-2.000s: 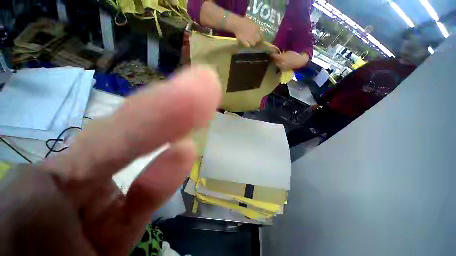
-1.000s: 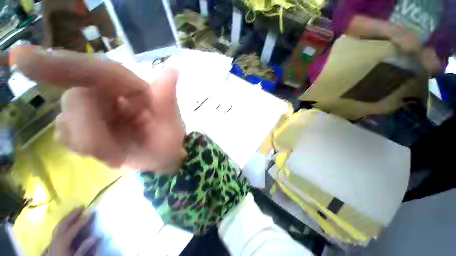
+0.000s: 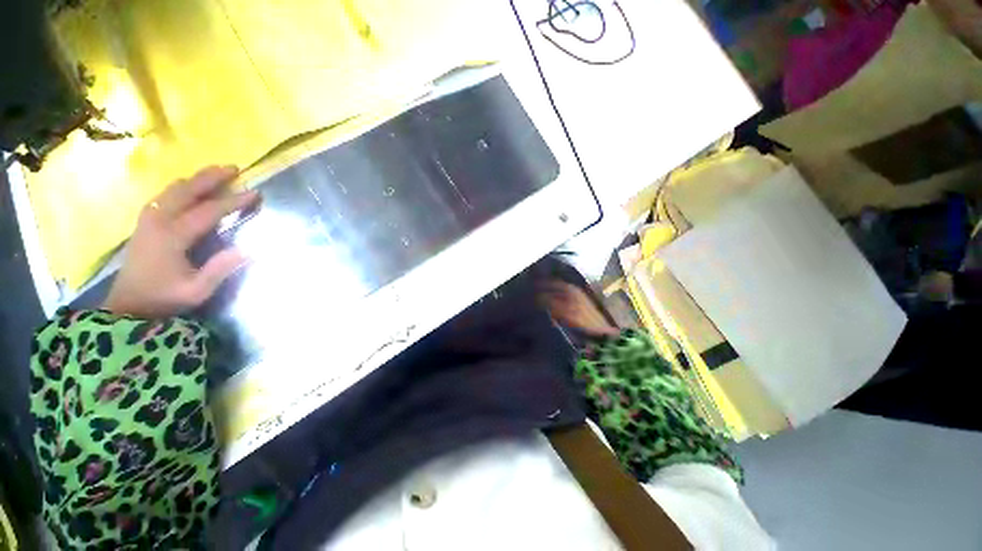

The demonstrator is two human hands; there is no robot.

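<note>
The bright yellow panel (image 3: 291, 54) lies on the machine table, behind the dark, shiny bed plate (image 3: 431, 172). My left hand (image 3: 183, 242) rests at the plate's left end, by the panel's near edge, with thumb and fingers apart. A bright glint lies beside its fingertips; I see no clear object held. My right hand (image 3: 576, 307) is low by the table's front edge, beside my lap. It is dim and partly hidden, so its fingers and anything in them cannot be made out.
A dark machine part (image 3: 43, 86) stands at upper left. A black cord (image 3: 581, 22) loops on the white table. The finished panel stack (image 3: 721, 366), under a pale sheet (image 3: 786, 291), is to the right. Beyond it, a person's hand (image 3: 958, 16) is near a tan panel with a brown patch (image 3: 915, 151).
The view has swung left and down to the bed plate. My right hand has gone from raised in front of the camera to low by the table's edge. My left hand remains at the plate.
</note>
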